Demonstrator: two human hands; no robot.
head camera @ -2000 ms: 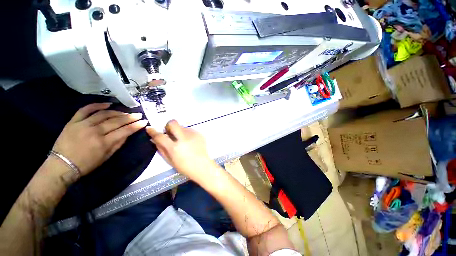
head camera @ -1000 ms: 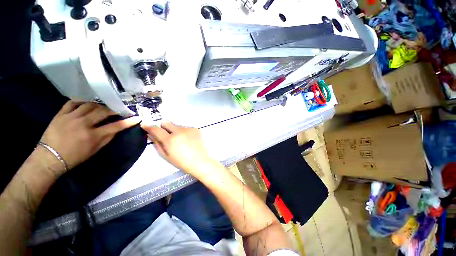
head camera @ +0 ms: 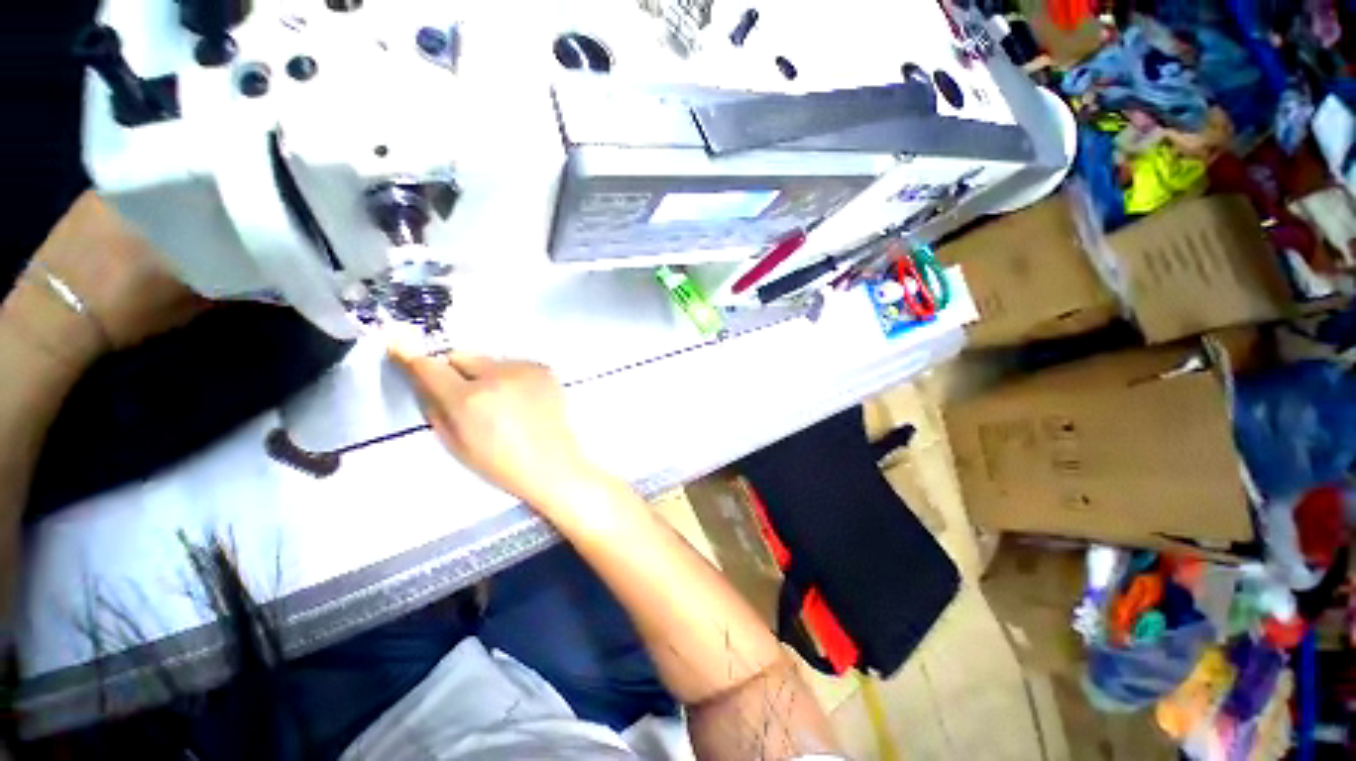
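Note:
Black fabric point(head camera: 179, 390) lies on the left of the white machine table, its edge back from the front border. The presser foot and needle point(head camera: 417, 309) are at the left end of the sewing machine head point(head camera: 491, 127). My left hand point(head camera: 146, 275) is at the far left on the fabric, its fingers hidden behind the machine head, so its grip cannot be told. My right hand point(head camera: 483, 416) is just in front of the presser foot, fingertips close together beside it; whether they pinch anything is unclear.
Bright green snips point(head camera: 689, 300) and red and green loops point(head camera: 918, 289) lie on the table. A control panel point(head camera: 699, 208) is lit. A grey strip point(head camera: 818, 116) rests on the head. Cardboard boxes point(head camera: 1108, 446), black-and-red pieces point(head camera: 855, 543) and colourful scraps are at the right.
My left hand has moved left and back behind the machine head, and the black fabric has shifted with it, baring table and a dark curved mark. My right hand stays by the foot.

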